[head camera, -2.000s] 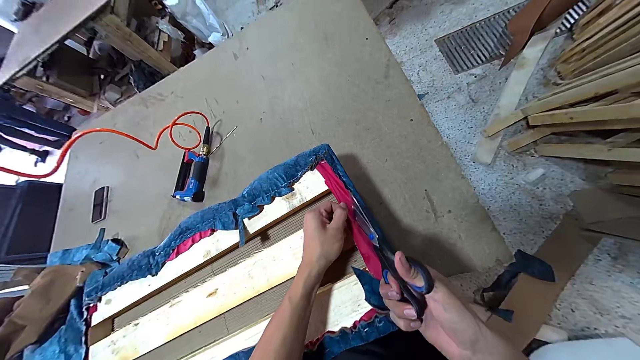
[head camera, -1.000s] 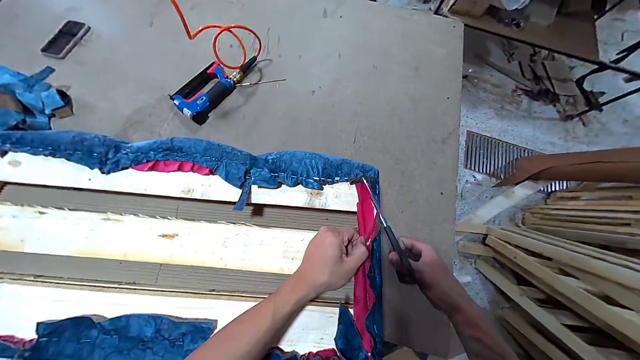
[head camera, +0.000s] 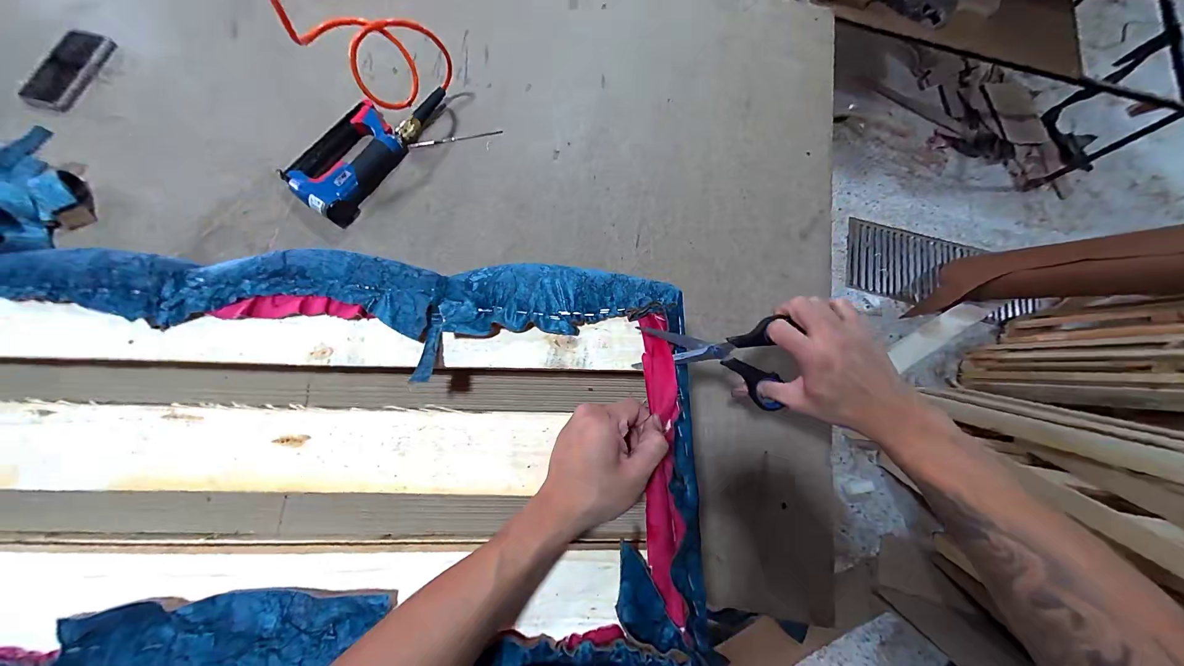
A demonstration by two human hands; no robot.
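Observation:
Blue fabric (head camera: 324, 277) is stapled around the edge of a frame with pale wooden slats (head camera: 277, 449). Along its right side runs a strip of pink fabric (head camera: 659, 370). My left hand (head camera: 610, 458) pinches this strip near its middle. My right hand (head camera: 828, 365) holds scissors (head camera: 708, 352) by their dark handles, right of the frame. The scissor blades are parted and reach across the pink strip from the right, above my left hand and just below the frame's upper right corner.
Above the frame, a blue and black staple gun (head camera: 347, 166) with an orange air hose (head camera: 375, 23) lies on the table (head camera: 592, 157). A dark rectangular object (head camera: 67, 70) and blue scraps (head camera: 32, 194) are at left. Wooden strips (head camera: 1091, 444) are piled at right beside a floor grate (head camera: 902, 264).
The scissor blades have opened and now point left across the pink strip; a second ago they pointed up along it. My left hand stays at the strip.

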